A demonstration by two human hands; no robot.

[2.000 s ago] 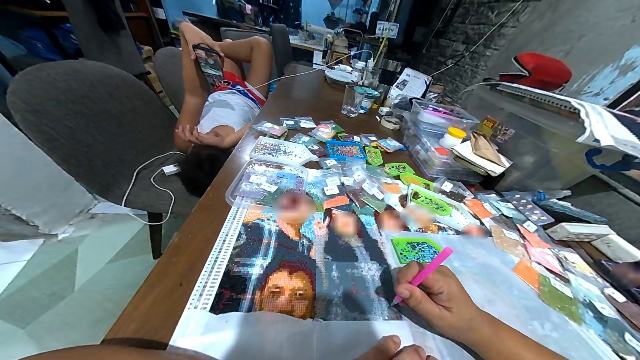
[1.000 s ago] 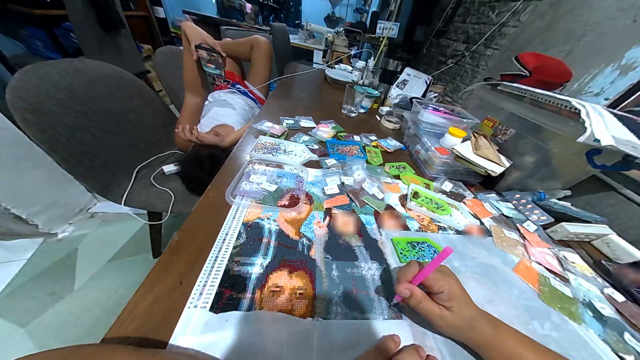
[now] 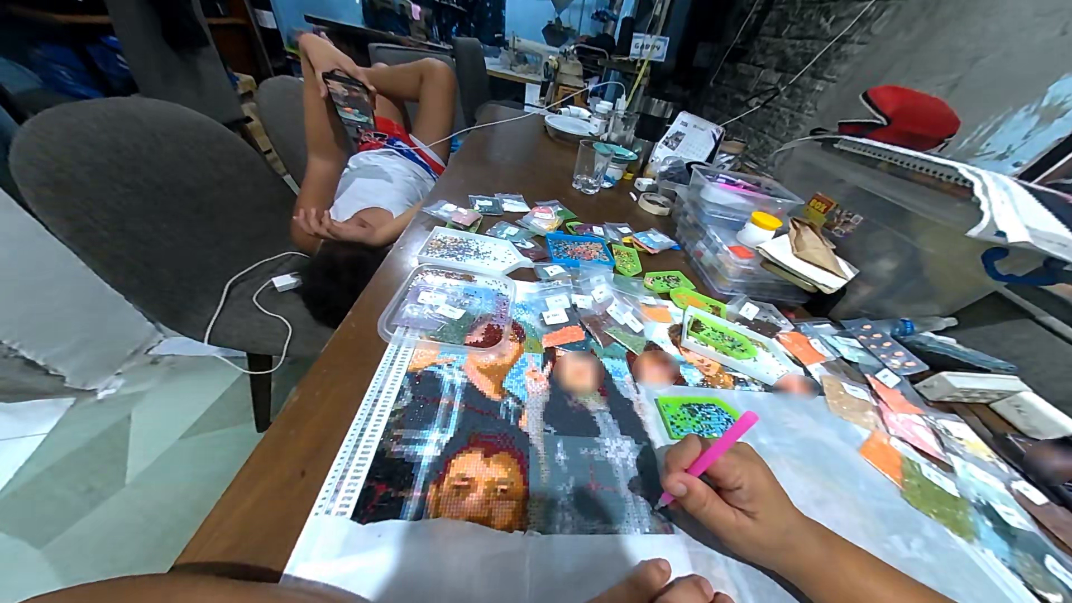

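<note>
My right hand (image 3: 733, 494) grips a pink diamond-painting pen (image 3: 716, 452), its tip at the right lower edge of a diamond-painting canvas (image 3: 586, 469) that shows several people. Only the fingers of my left hand (image 3: 662, 584) show at the bottom edge, resting near the white cover sheet (image 3: 419, 561); whether they hold anything is hidden. Just above my right hand lies a green tray (image 3: 697, 416) of blue and dark drills. A clear plastic container (image 3: 448, 308) with small bags stands over the canvas's upper left corner.
Small bags of drills (image 3: 900, 410) spread along the right side. Behind the canvas are a white tray (image 3: 469, 249), a blue tray (image 3: 579, 249) and clear storage boxes (image 3: 737, 226). A drinking glass (image 3: 591, 167) stands farther back. At left, a person (image 3: 377, 184) lies across chairs, holding a phone.
</note>
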